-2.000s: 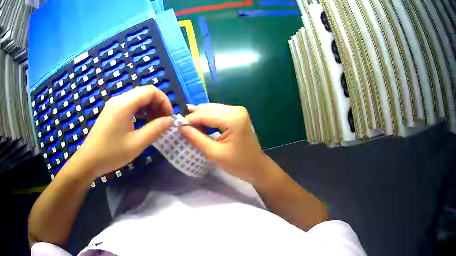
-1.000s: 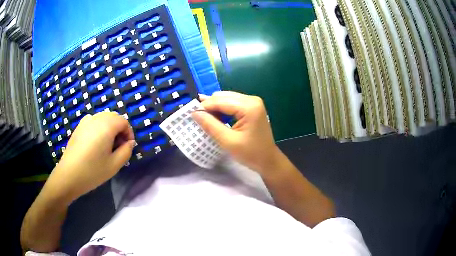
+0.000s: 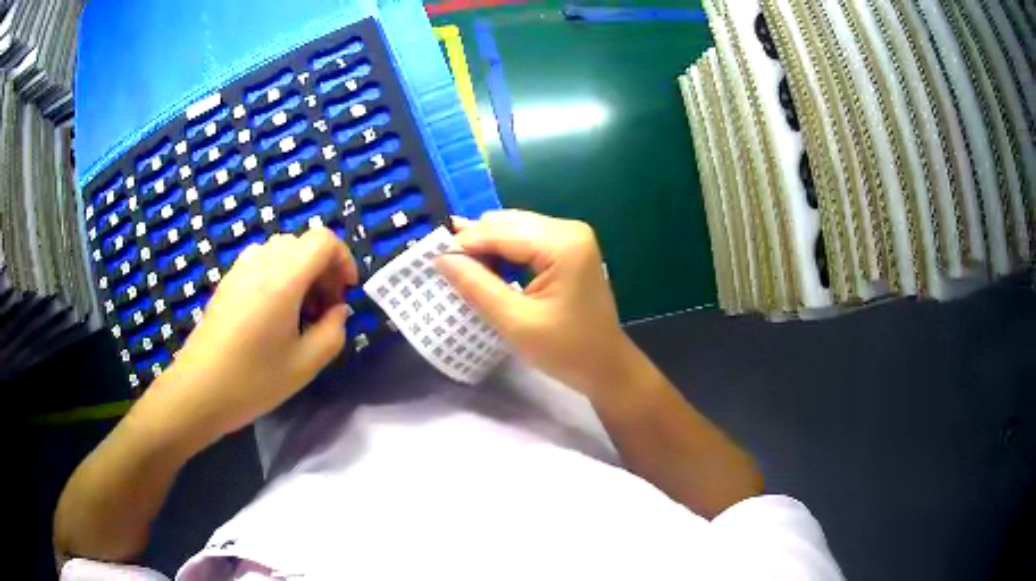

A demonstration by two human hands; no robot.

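Note:
The black foam tray (image 3: 353, 242) with columns of blue cut-outs and small white labels lies at the left, tilted in view. My right hand (image 3: 534, 289) holds the white label sheet (image 3: 429, 306) between thumb and fingers at its upper right corner, over the tray's near right corner. The sheet shows a grid of small dark-printed squares and curves at its lower end. My left hand (image 3: 273, 318) is over the tray's near edge, just left of the sheet, thumb and fingertips close together. Whether a label is at its fingertips cannot be told.
A blue sheet (image 3: 261, 34) lies beyond and beside the tray. The shiny green bench top (image 3: 602, 193) bears red, blue and yellow tape. Stacked boards (image 3: 886, 159) stand at the right, and more boards (image 3: 34, 204) at the left edge. The floor is dark.
My left hand first parted from the sheet to the left over the tray, then moved back right toward it. The right hand keeps the sheet, which has flattened out.

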